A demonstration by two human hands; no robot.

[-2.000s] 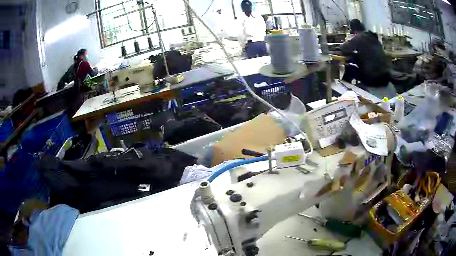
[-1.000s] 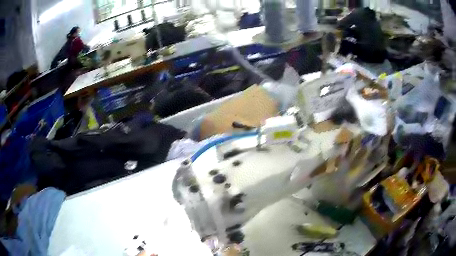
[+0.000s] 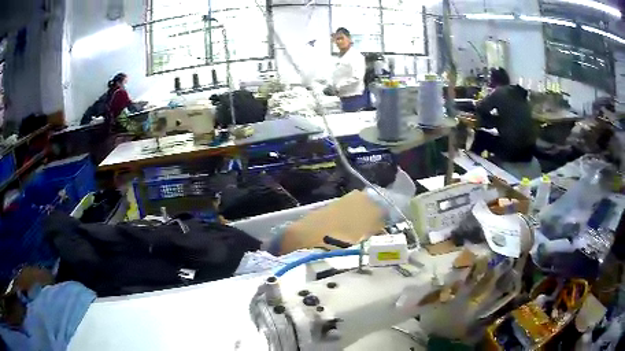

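Note:
The white sewing machine head (image 3: 356, 295) stands in the lower middle, with black plugs on it and a blue hose (image 3: 308, 259) curving to a white box on its top. The white table (image 3: 164, 319) lies to its left. The needle area is cut off by the bottom edge. A light-blue garment (image 3: 58, 312) lies at the lower left, and a dark pile of garments (image 3: 144, 257) lies behind the table. Neither my left hand nor my right hand is in the picture.
An orange-yellow tool box (image 3: 531, 322) sits at the lower right. A control panel (image 3: 449, 206) and thread cones (image 3: 390, 113) stand behind the machine. Brown card (image 3: 336, 223) lies beyond it. Blue crates (image 3: 58, 185) are at the left. Three people are at the stations behind.
The view has tilted up, so the machine and table sit lower and more of the room shows. The yellow-handled tool and snips have left the picture. The standing person now shows with the head visible.

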